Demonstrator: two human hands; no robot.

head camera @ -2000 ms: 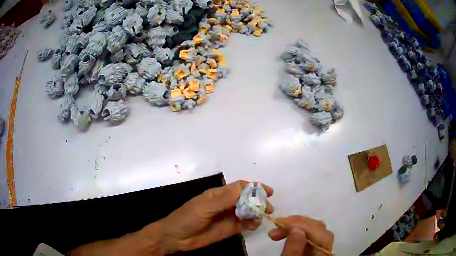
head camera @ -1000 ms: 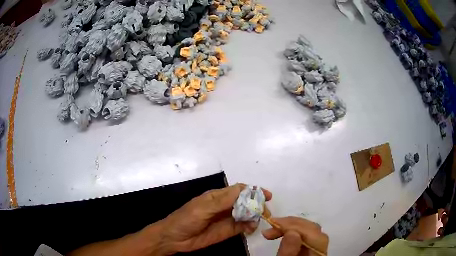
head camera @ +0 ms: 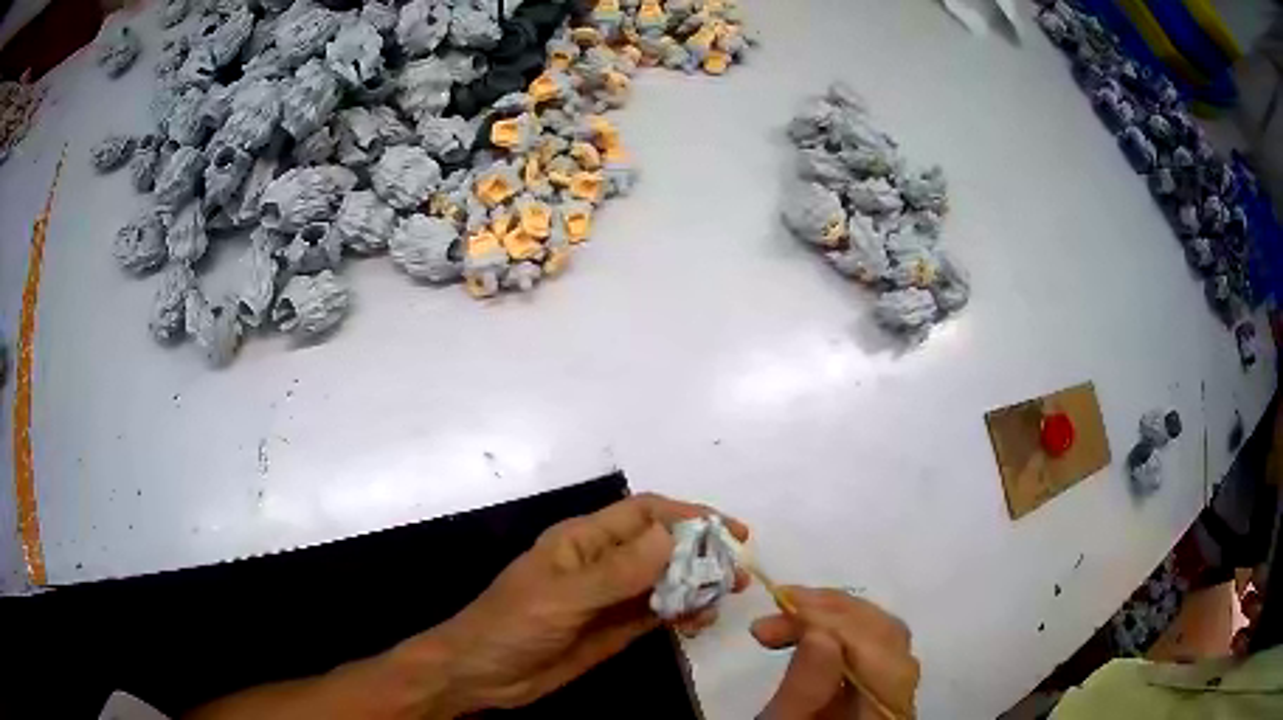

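My left hand (head camera: 584, 584) holds a pale grey ridged hair piece (head camera: 695, 570) between thumb and fingers, above the corner of the black surface. An opening in the piece faces up. My right hand (head camera: 844, 651) pinches a thin tan glue stick (head camera: 770, 587) just right of it. The stick's pale tip is at the piece's upper right edge; whether it touches is hard to tell. Both hands are bare.
A large heap of grey hair pieces (head camera: 294, 197) lies at the far left beside orange-flecked face pieces (head camera: 525, 225). A cluster of joined heads (head camera: 875, 211) lies right of them. A red cap (head camera: 1057, 433) sits on a brown board (head camera: 1016, 466), with small grey pieces (head camera: 1147, 466) beside it.
The grey piece has been turned in my left fingers. The stick's tip has moved from the middle of the piece to its upper right edge. The view has shifted slightly.
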